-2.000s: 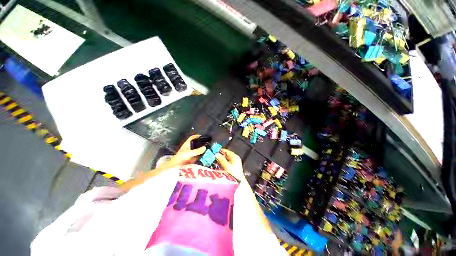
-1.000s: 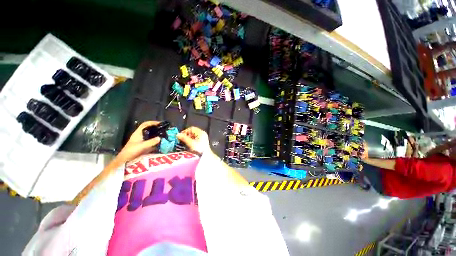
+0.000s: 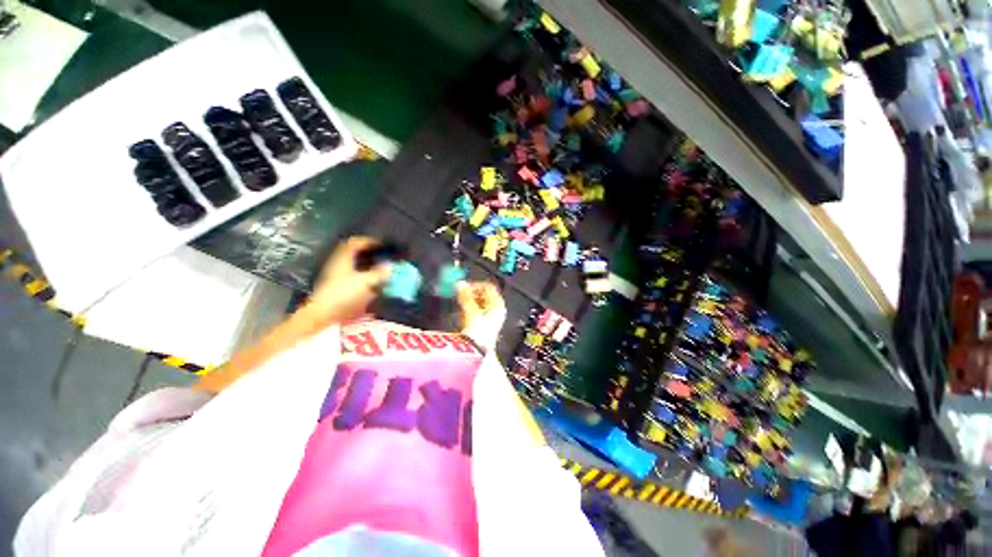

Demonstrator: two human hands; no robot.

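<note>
My left hand (image 3: 346,281) holds a small black part (image 3: 377,257) with a teal binder clip (image 3: 403,282) on or against it; blur hides how they meet. My right hand (image 3: 480,308) holds a second teal binder clip (image 3: 450,279) by its near end, apart from the black part. Loose coloured binder clips (image 3: 520,224) lie scattered on the black compartment tray (image 3: 405,218) just beyond my hands. A small group of clipped parts (image 3: 544,348) sits to the right of my right hand.
A white tray (image 3: 82,190) with several rows of black parts is at left. Stacked black trays of clipped parts (image 3: 729,381) stand at right. A raised shelf (image 3: 696,93) with a tray of loose clips crosses the upper right. A blue bag or bin (image 3: 598,437) lies near yellow-black floor tape.
The view has turned and shifted. My right hand has moved away from my left, with a teal clip now separate from the black part. The person in red is out of clear view.
</note>
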